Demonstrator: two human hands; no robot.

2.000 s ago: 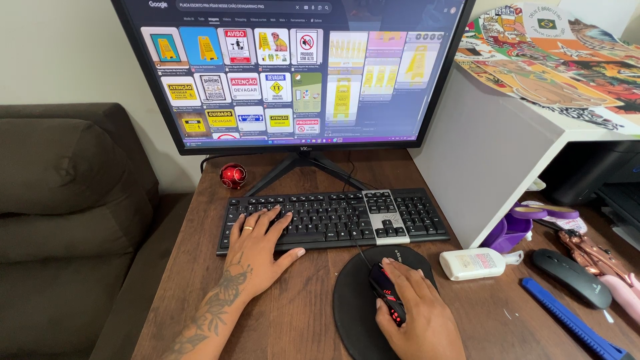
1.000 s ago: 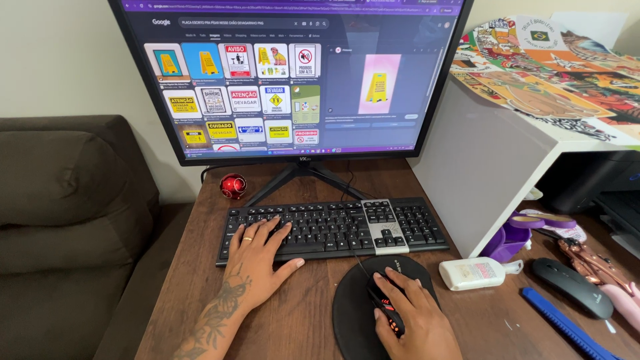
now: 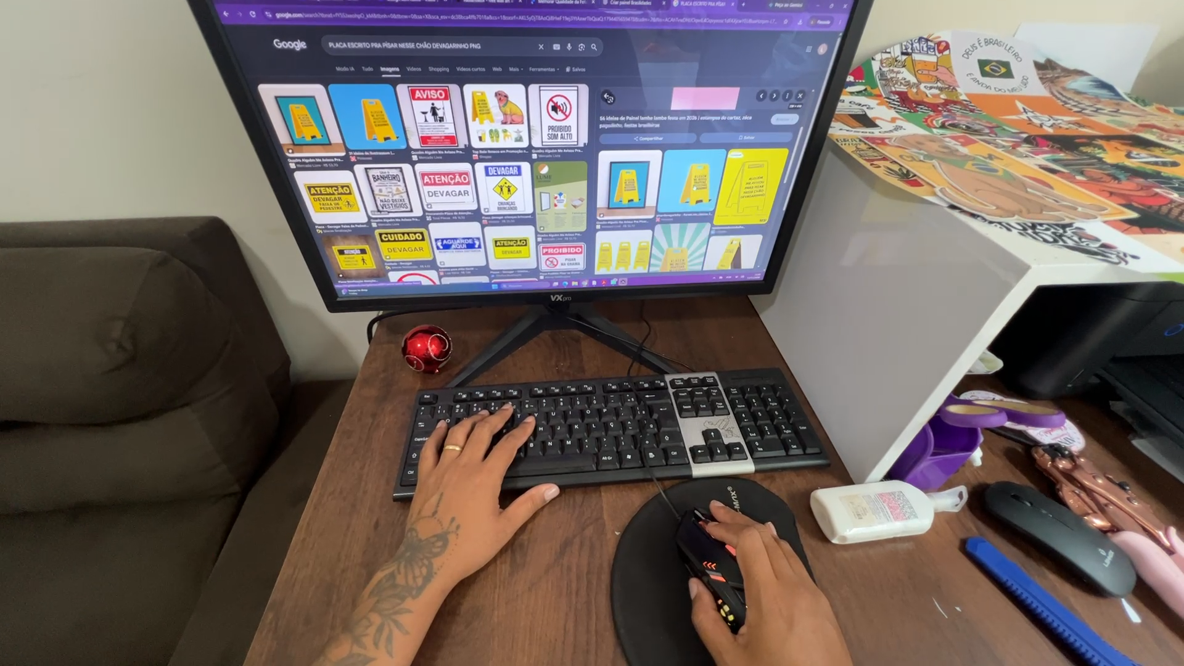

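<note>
My left hand (image 3: 474, 490) rests with spread fingers on the left part of a black computer keyboard (image 3: 592, 421), its thumb beyond the front edge; a ring is on one finger. My right hand (image 3: 763, 587) is closed over a black wired computer mouse (image 3: 710, 564) with red lights. Under the mouse lies a round black mouse pad (image 3: 647, 592). Behind the keyboard stands a monitor (image 3: 560, 299) on a black V-shaped stand (image 3: 518, 342). Its screen displays image search results, mostly yellow floor signs and warning signs, with a panel of pictures on the right.
A red ornament ball (image 3: 427, 349) sits left of the stand. Right of the pad are a white bottle (image 3: 871, 511), a blue snap-off cutter (image 3: 1045, 601), a second black mouse (image 3: 1059, 536) and a purple holder (image 3: 934, 449). Printed cutouts (image 3: 1008, 139) cover the white shelf (image 3: 888, 250). A brown sofa (image 3: 120, 444) stands left.
The right panel on the screen has gone from a large yellow sign picture on pink to rows of smaller pictures. Both hands have kept their places on the keyboard and mouse.
</note>
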